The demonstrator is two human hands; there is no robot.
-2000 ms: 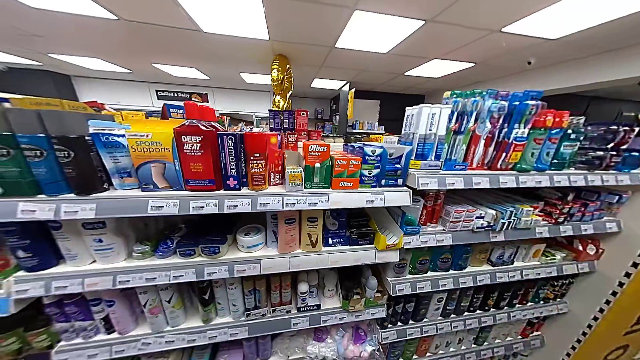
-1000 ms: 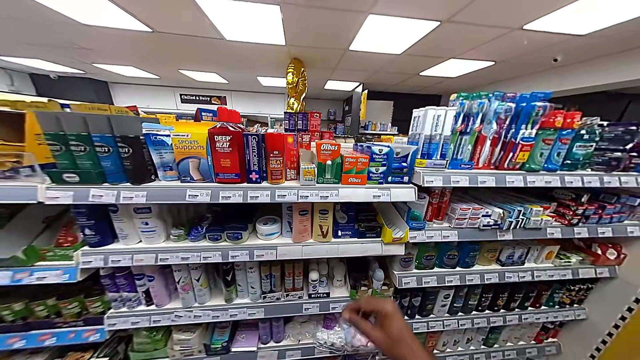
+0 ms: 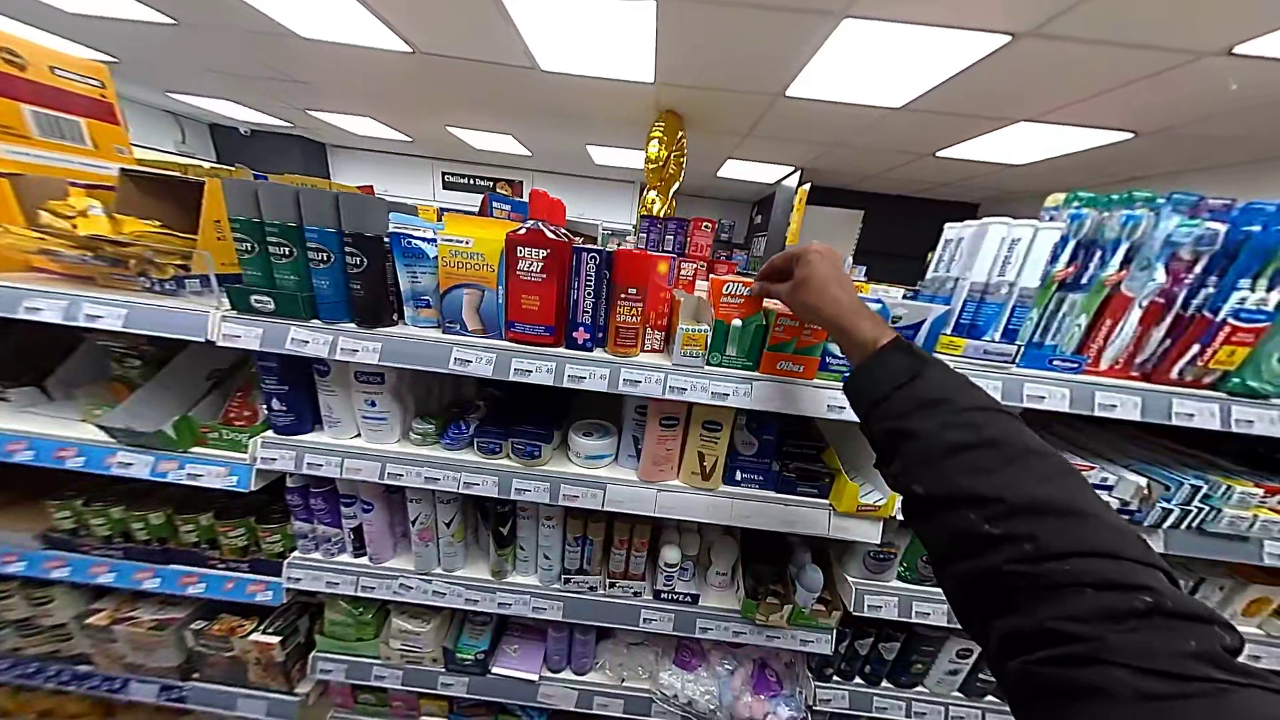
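My right hand (image 3: 822, 292), in a black padded sleeve, reaches to the top shelf. Its fingertips touch the upper right corner of an orange and green Olbas inhaler pack (image 3: 735, 325); whether they grip it cannot be told. Orange Olbas oil boxes (image 3: 793, 345) stand below the hand, to the right of the pack. On the pack's left are a small white and yellow carton (image 3: 692, 330) and a red heat spray (image 3: 627, 303). Blue packs lie behind my wrist, partly covered by the sleeve. My left hand is out of view.
The grey shelf edge (image 3: 530, 368) bears price labels. Further left stand a Deep Heat bottle (image 3: 537, 283), a Sports Supports box (image 3: 471, 275) and Brut cans (image 3: 322, 255). Toothbrushes (image 3: 1120, 290) stand on the right. Lower shelves hold lotions, a round white jar (image 3: 592, 442) and deodorants.
My right hand has risen from the lower shelves to the Olbas packs on the top shelf. Two seconds ago no hand was in view. The view has moved closer.
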